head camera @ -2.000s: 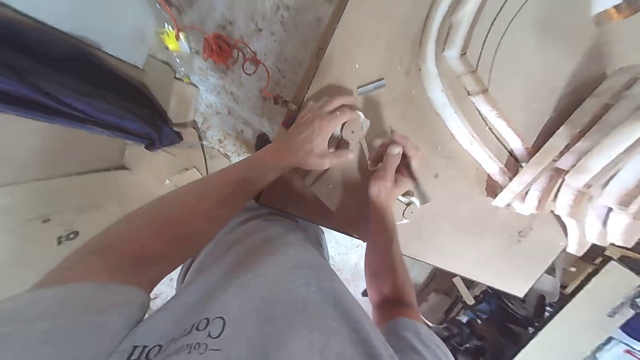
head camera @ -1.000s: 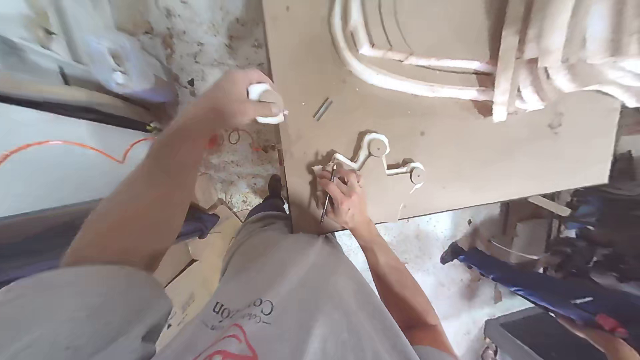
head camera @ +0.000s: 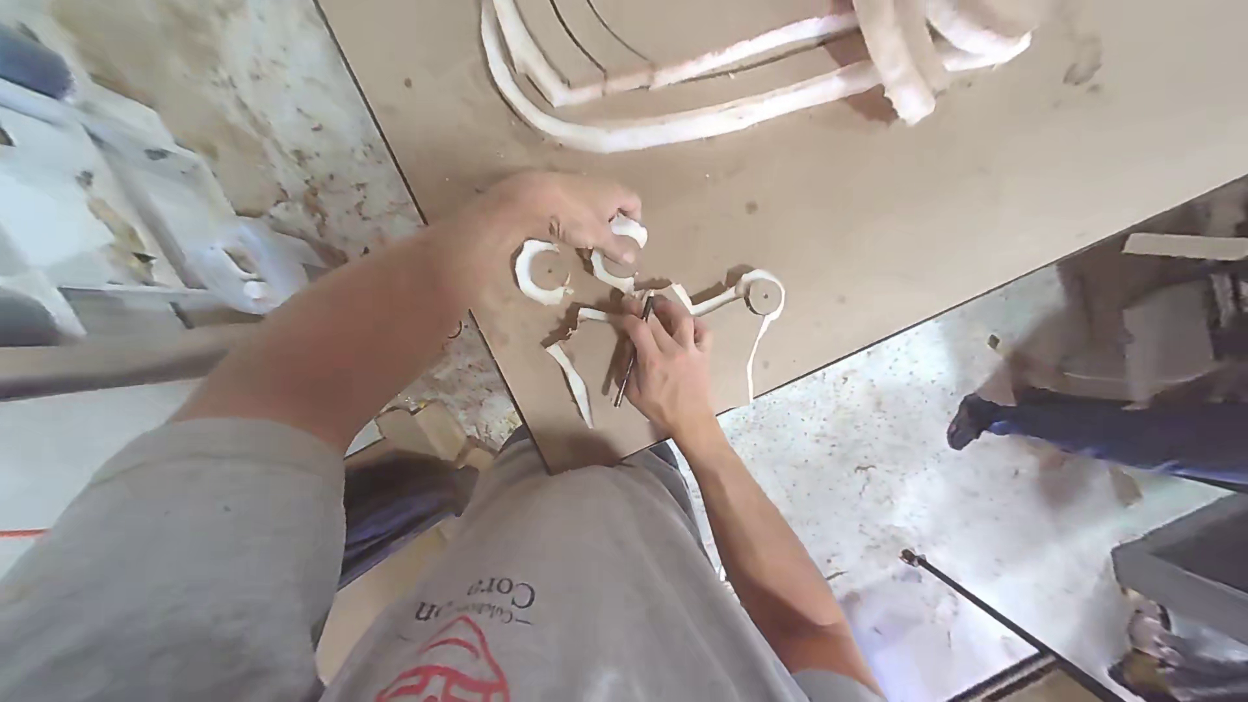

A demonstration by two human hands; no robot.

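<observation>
My left hand (head camera: 585, 219) is over the brown board (head camera: 829, 210), its fingers closed on a small round disc (head camera: 618, 261) with a pale rim. To its left lies another round disc (head camera: 551, 270), partly ringed by a white strip (head camera: 529, 278). My right hand (head camera: 673, 366) rests on the board just below, holding a slim dark pen-like tool (head camera: 624, 378). Thin pale strips lie around it, one of them (head camera: 570, 382) near the board's front corner. A third disc (head camera: 763, 296) sits to the right, inside a loop of white strip (head camera: 778, 283).
Large curved pale frames (head camera: 673, 129) lie on the far part of the board. Beyond the left edge are the stained floor and pale blurred objects (head camera: 146, 205). At right, a dark-clothed leg (head camera: 1102, 434) of another person, a dark box (head camera: 1194, 556) and a thin dark rod (head camera: 985, 604) show.
My left hand has come from beyond the board's left edge, where it held a white-rimmed round piece, to over the board beside my right hand. The view has shifted.
</observation>
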